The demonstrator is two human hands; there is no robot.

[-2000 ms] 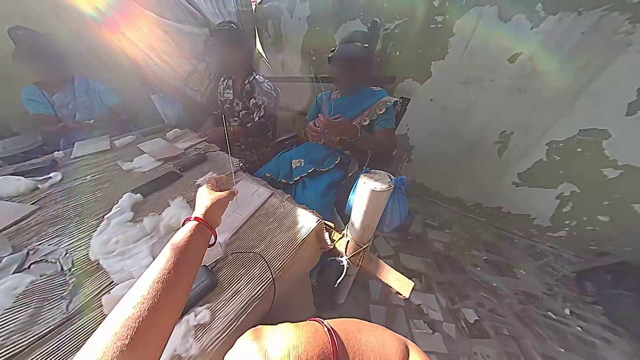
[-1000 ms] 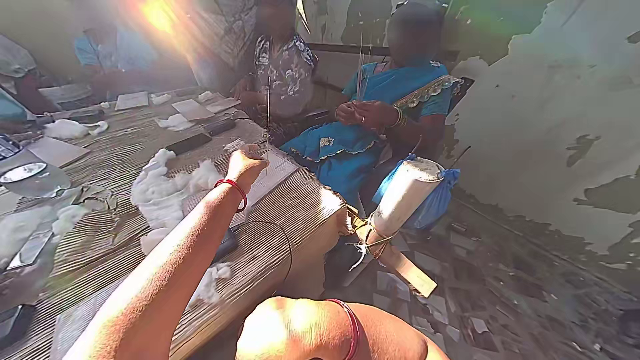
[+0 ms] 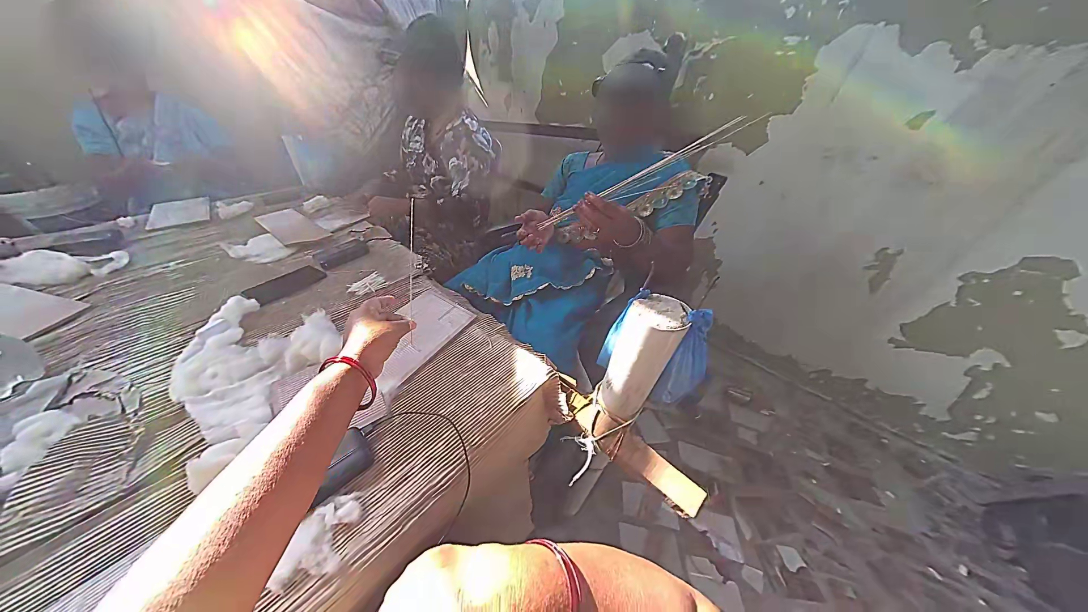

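My left hand, with a red bangle at the wrist, pinches a thin upright stick above a pale flat tile or board on the table. White cotton wool lies to the left of this hand. My right hand is at the bottom edge, with its back and a red bangle in view; its fingers are hidden, so what it holds does not show. A dark device with a black cord rests under my left forearm.
Across the table sit several people; one in blue holds a bundle of thin sticks. A white cylinder is tied to a wooden bar at the table corner, beside a blue bag. A ridged cover lies over the table.
The person in blue has tilted the bundle of sticks from upright to slanting. My left hand keeps its pinch on the thin stick.
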